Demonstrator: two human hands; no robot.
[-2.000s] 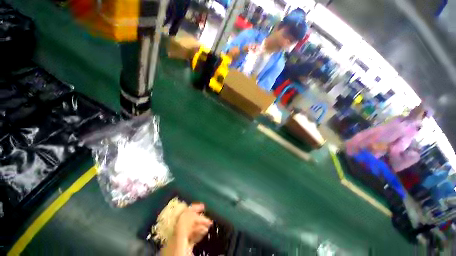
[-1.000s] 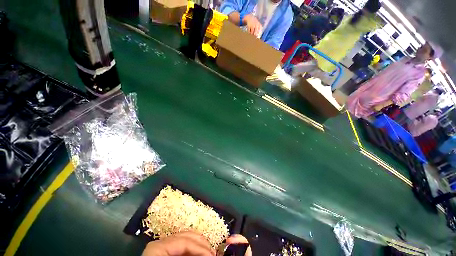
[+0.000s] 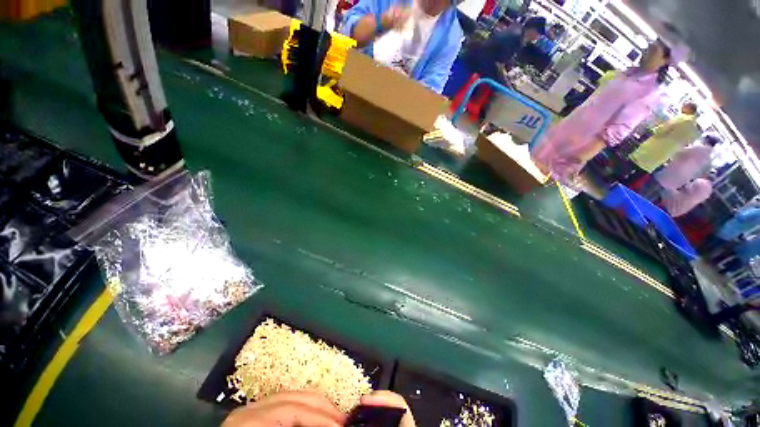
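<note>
My left hand [image 3: 287, 409] is at the bottom edge, over the near side of the left tray [image 3: 221, 379], which holds a heap of small cream parts [image 3: 292, 363]. A few fingertips of my right hand [image 3: 400, 402] show beside it. A small black housing [image 3: 375, 415] sits between the fingers of both hands, partly hidden and cut off by the picture's edge. The right tray [image 3: 417, 385] holds a sparser scatter of small mixed parts [image 3: 469, 414].
A zip-lock bag of parts [image 3: 171, 267] lies left of the trays, with blister trays [image 3: 33, 242] beyond it. A metal post [image 3: 133, 92] stands behind the bag. A small clear bag [image 3: 562, 388] lies to the right. Cardboard boxes [image 3: 387, 102] and people are across the green bench.
A hand reached into the cream parts two seconds ago; one second ago both hands were at the tray's near side with the housing. Since then the view has shifted slightly and the hands remain there.
</note>
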